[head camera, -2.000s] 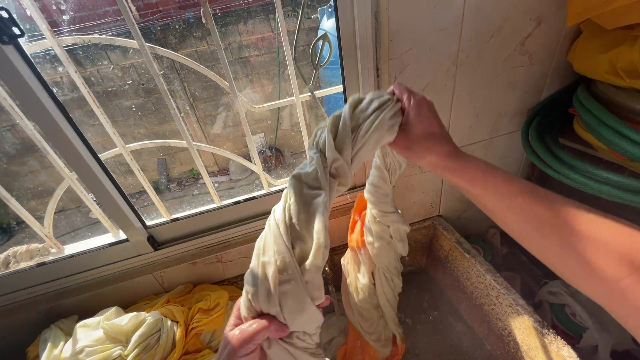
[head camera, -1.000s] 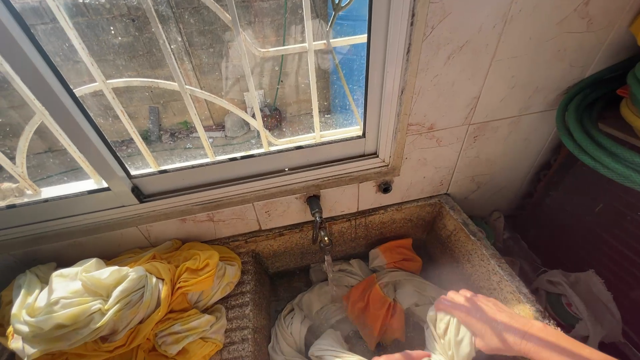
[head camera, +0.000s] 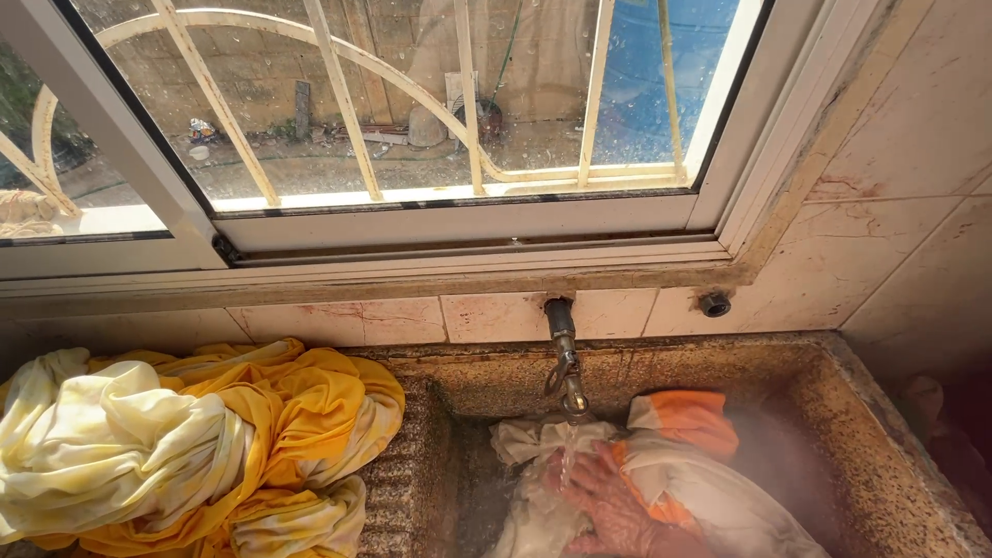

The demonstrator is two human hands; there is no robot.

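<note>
My right hand (head camera: 612, 500) lies spread on the wet cream and orange cloth (head camera: 697, 480) inside the stone sink (head camera: 876, 434), its fingers apart. Water from the metal tap (head camera: 570, 372) runs down onto the fingers and the cloth. Part of the cloth is orange, bunched at the back and beside my hand. My left hand is out of view. A yellow and white cloth (head camera: 310, 418) is heaped at the left, on and beside the ribbed washboard part (head camera: 395, 480) of the sink.
A sliding window (head camera: 465, 232) with cream metal bars stands above the sink. A short dark pipe fitting (head camera: 714, 304) sticks out of the tiled wall (head camera: 876, 256) right of the tap. The sink's rim edges the basin at back and right.
The twisted cream and orange cloth was held up in both hands and is now down in the sink. My right hand has moved left, under the tap's stream. The view has shifted down and closer.
</note>
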